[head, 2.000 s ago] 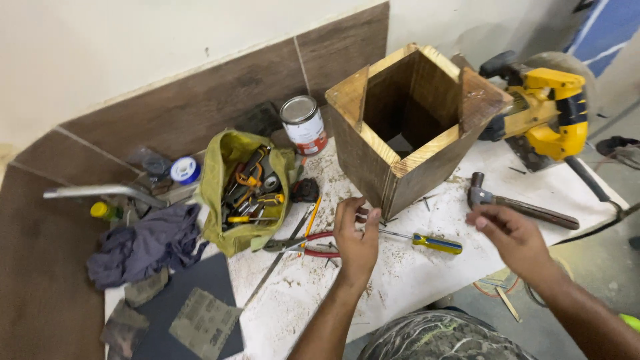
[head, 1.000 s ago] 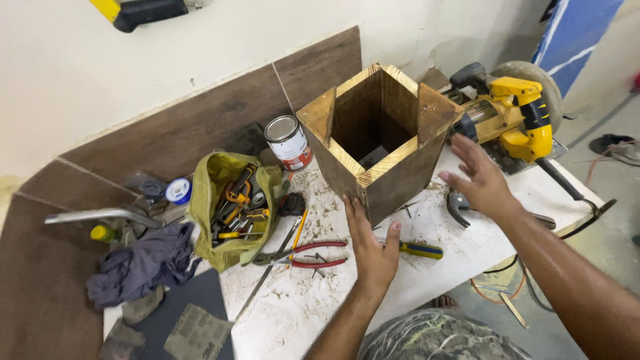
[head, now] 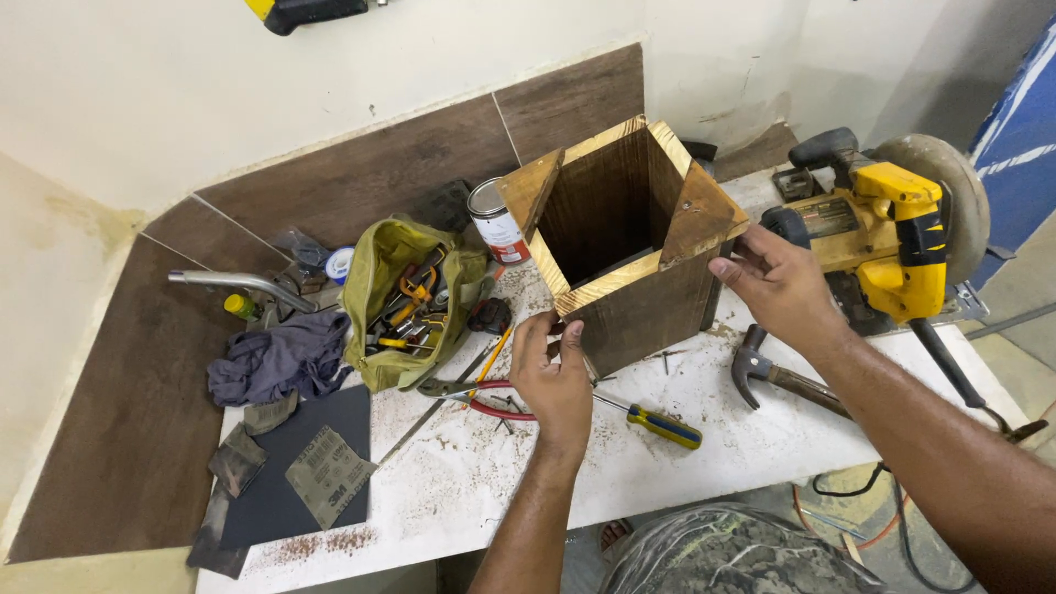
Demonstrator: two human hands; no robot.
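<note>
An open-topped dark wooden box (head: 652,326) stands upright on the white table, with pale edges at its rim and triangular wooden corner blocks (head: 704,216) on two corners. My left hand (head: 553,384) is at the box's near left corner, fingers curled against it. At the right corner, just below a triangular block, my right hand (head: 775,280) holds the box with thumb and fingertips. A screwdriver (head: 664,425) with a yellow and blue handle lies before the box. Red-handled pliers (head: 487,394) lie left of it, partly behind my left hand. A claw hammer (head: 780,375) rests under my right forearm.
An olive tool bag (head: 363,322), a paint can (head: 497,223) and a tape measure (head: 490,315) stand left of the box. A yellow circular saw (head: 887,231) sits at the right. Sandpaper (head: 330,474), a purple cloth (head: 280,359) and loose nails (head: 667,361) lie about.
Both hands have come to the box's corners from apart above the table two seconds ago. The box has turned, and its near face now shows more to the right.
</note>
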